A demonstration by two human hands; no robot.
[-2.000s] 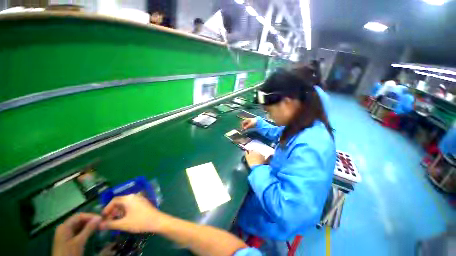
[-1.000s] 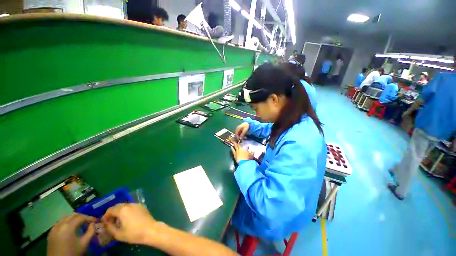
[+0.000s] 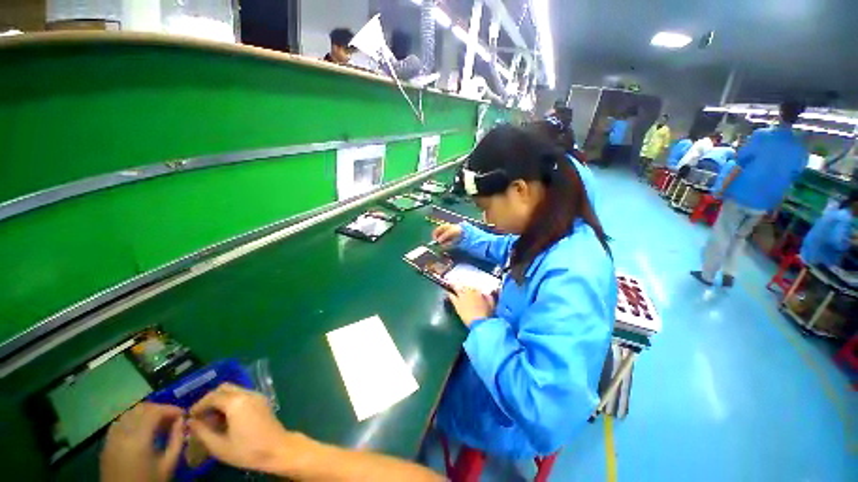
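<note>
My left hand [image 3: 141, 441] and my right hand [image 3: 233, 428] meet at the fingertips over the blue parts bin [image 3: 199, 380] at the lower left. Thumb and finger of each hand pinch something very small between them, too small to name. Tan contents show in the bin below my fingers. An opened tablet assembly [image 3: 99, 393] lies flat just behind and left of my hands, with a pale greenish panel and exposed electronics at its right end. A small clear bag [image 3: 263, 378] is beside the bin.
A pale yellow sheet [image 3: 372, 367] lies right of the bin. A neighbouring worker in blue [image 3: 546, 320] sits at the right, hands on another tablet [image 3: 440, 267]. More tablets [image 3: 368, 225] lie along the green partition [image 3: 235, 207]. A person [image 3: 753, 188] stands in the aisle.
The view has steadied and swung slightly right. My hands stay together over the bin, fingertips closer than one second ago. The standing person has moved farther away down the aisle.
</note>
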